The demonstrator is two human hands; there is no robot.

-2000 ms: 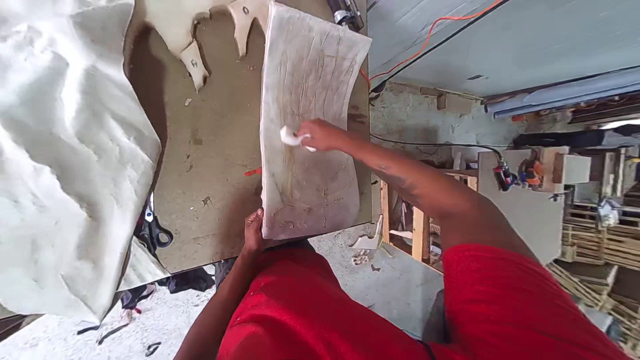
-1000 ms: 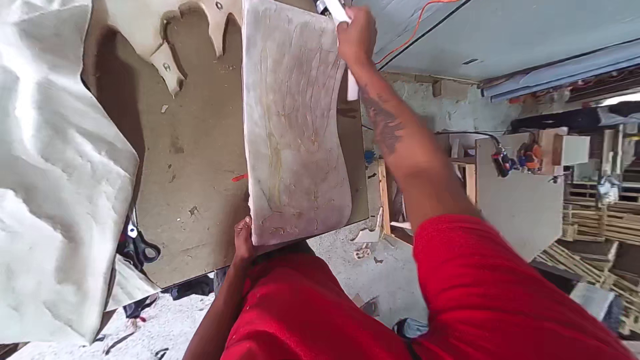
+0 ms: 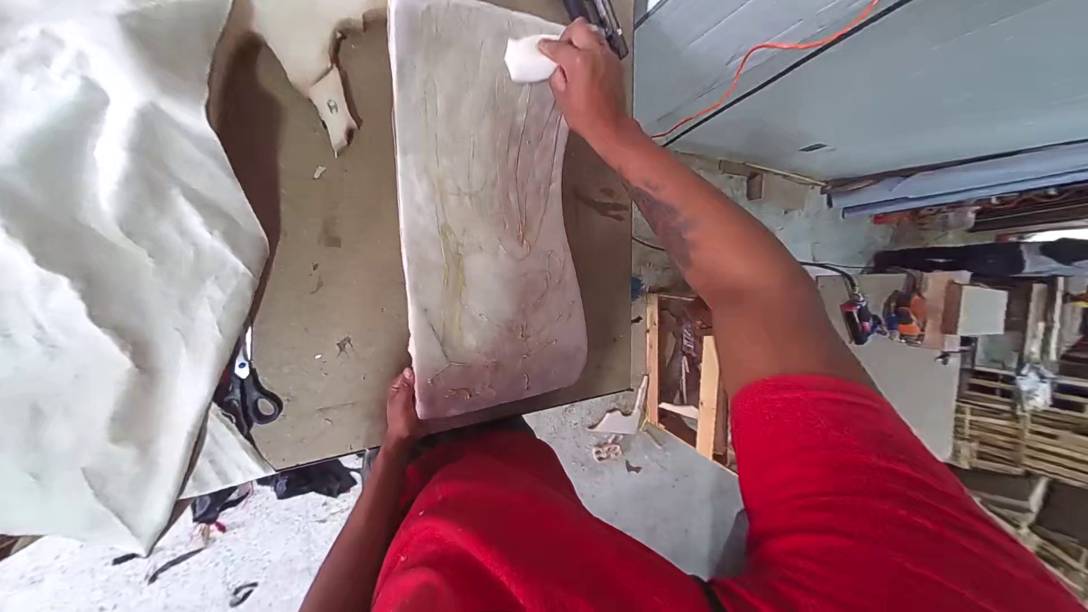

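A long pale panel, curved along its right side and streaked with wrinkles and yellowish marks, lies on a brown work table. At its lower left corner my left hand holds the edge, thumb up along the side. My right hand grips a folded white pad or cloth between thumb and fingers, over the panel's upper right part. Whether the pad is pressed down I cannot tell. Just beyond that hand lies a dark and metallic tool, partly hidden and cut off by the frame.
A large white sheet of material drapes over the table's left side, beside black-handled scissors. An irregular cream offcut lies at the top. A wooden frame stands on the floor at the right, with scraps near it.
My right hand has gone from the panel's middle to beyond its top right edge, where a long white object was beside it, and is now back over the upper right part. My left hand stays at the corner.
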